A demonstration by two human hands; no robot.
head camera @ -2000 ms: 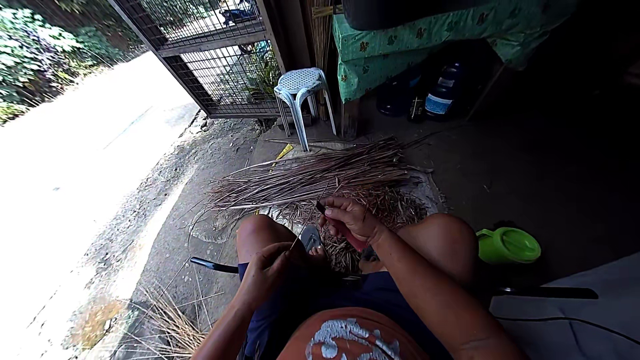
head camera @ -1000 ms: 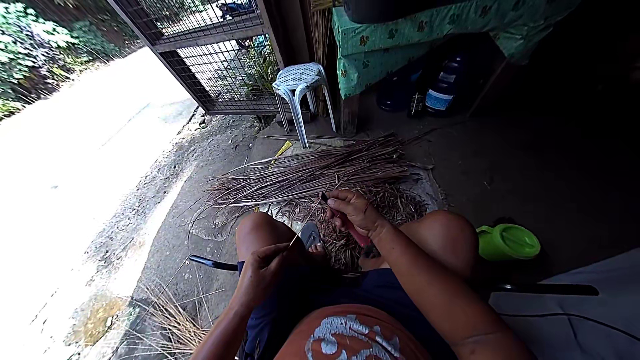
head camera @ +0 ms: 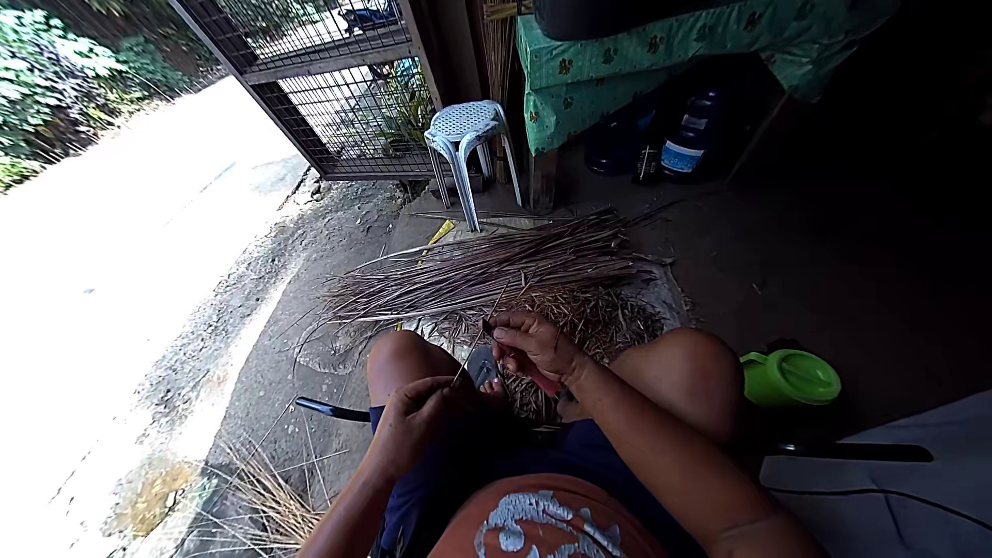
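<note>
My left hand (head camera: 422, 411) pinches a thin plant stalk (head camera: 467, 363) above my left thigh. The stalk slants up and away toward my right hand (head camera: 535, 345), which is shut on a red-handled knife (head camera: 542, 377); its dark blade meets the stalk near my fingertips, and most of the tool is hidden by my fingers. Beyond my knees lies a long bundle of dry brown stalks (head camera: 496, 271). Short brown shavings (head camera: 597, 318) are heaped between it and my feet. A loose bunch of thin pale sticks (head camera: 267, 496) rests on the ground at the lower left.
A light plastic stool (head camera: 465, 128) stands beyond the bundle, near a wire-mesh gate (head camera: 349, 116). To its right is a table with a green patterned cloth (head camera: 597, 58), with blue water jugs (head camera: 686, 139) beneath. A green lidded plastic pitcher (head camera: 790, 377) sits right of my right knee.
A thin stalk now shows extending past my right hand. Both hands remain in nearly the same place over my lap.
</note>
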